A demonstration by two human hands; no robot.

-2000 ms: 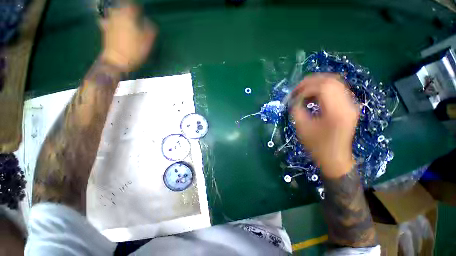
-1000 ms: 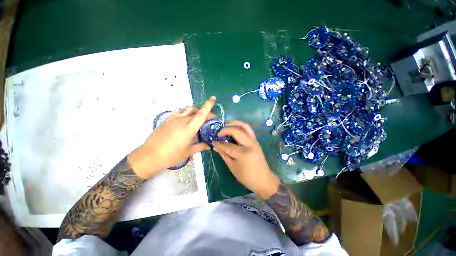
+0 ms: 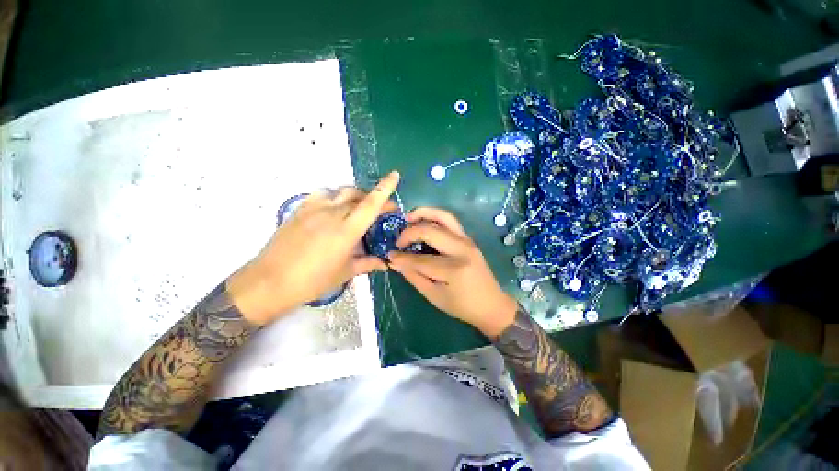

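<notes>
A round unit with a blue circuit board (image 3: 386, 235) is held between my two hands at the right edge of the white work sheet (image 3: 212, 175). My left hand (image 3: 317, 241) grips it from the left, index finger pointing up and away. My right hand (image 3: 449, 265) has thumb and fingers on its right side. A thin wire rises from it. My left hand partly covers round housings on the sheet; one edge (image 3: 291, 208) shows above it and another below. Whether the board sits fully in its housing cannot be told.
A tangled heap of blue boards (image 3: 616, 184) lies on the green mat at right, one board (image 3: 508, 155) at its left edge. A small white ring (image 3: 461, 107) lies alone. A housing (image 3: 52, 258) sits far left. A metal fixture (image 3: 793, 129) and open cardboard box (image 3: 655, 405) are at right.
Both hands came together at the sheet's right edge, the left from the upper left and the right from the heap. A housing now shows at far left. The view has shifted slightly.
</notes>
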